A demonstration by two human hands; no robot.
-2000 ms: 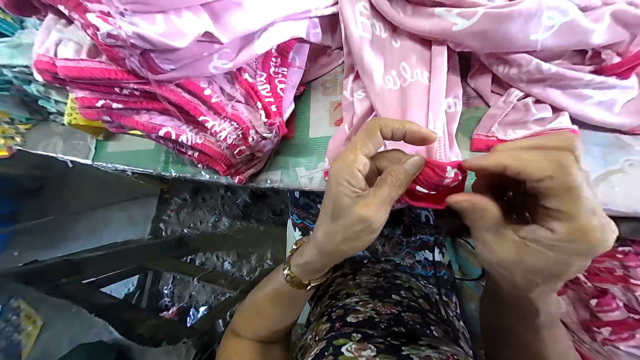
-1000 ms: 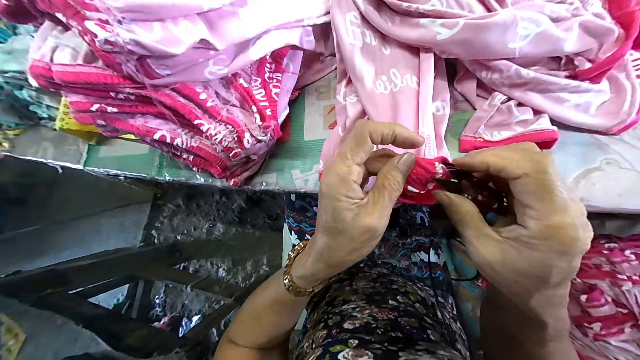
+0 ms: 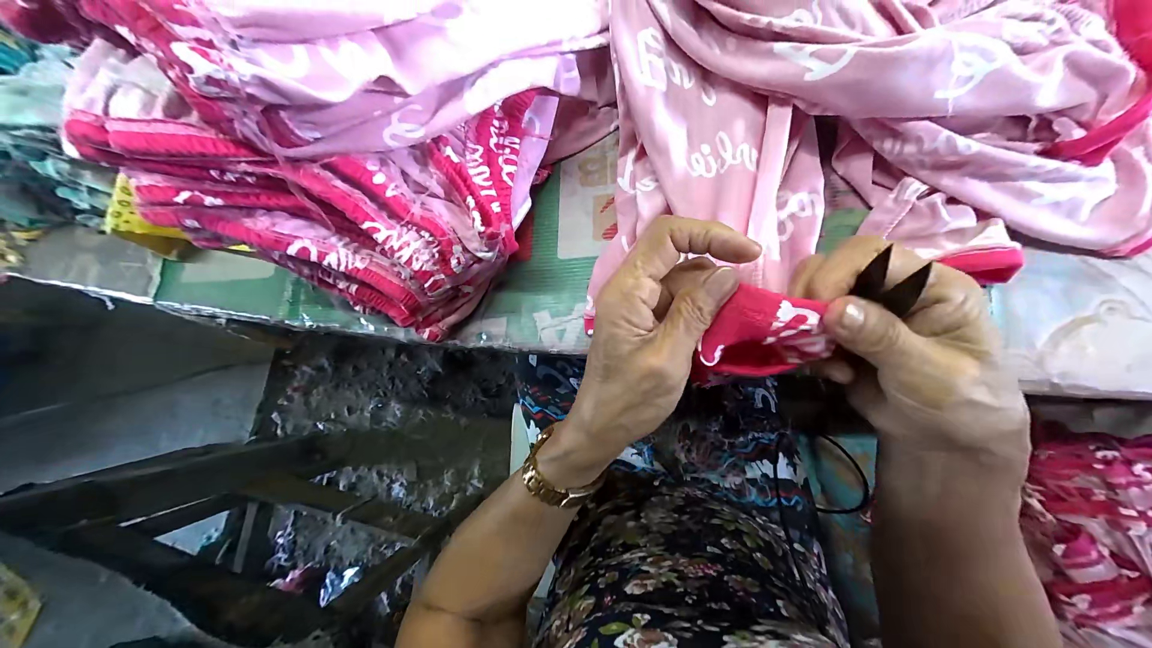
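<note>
My left hand (image 3: pixel 652 333) pinches the red cuff (image 3: pixel 760 333) of a pink printed garment leg (image 3: pixel 697 153) between thumb and fingers. On the cuff's other end, my right hand (image 3: pixel 909 333) grips the cloth with thumb and forefinger. Dark pointed blades, seemingly thread snips (image 3: pixel 891 281), stick up between the fingers of my right hand; their handle is hidden in the palm. White lettering covers part of the cuff, which is held just in front of the table's edge. A gold-coloured watch (image 3: pixel 551 477) is on my left wrist.
A pile of pink garments with red bands (image 3: pixel 360 243) lies on the table's left, beside teal cloth (image 3: pixel 54 135). More pink garments (image 3: pixel 954 81) cover the right. The covered table edge (image 3: pixel 558 335) runs across. Red and pink cloth (image 3: pixel 1093 531) lies at lower right.
The snips' blades now point up from my right hand; one second ago they were by the cuff between my hands. Both hands remain on the red cuff.
</note>
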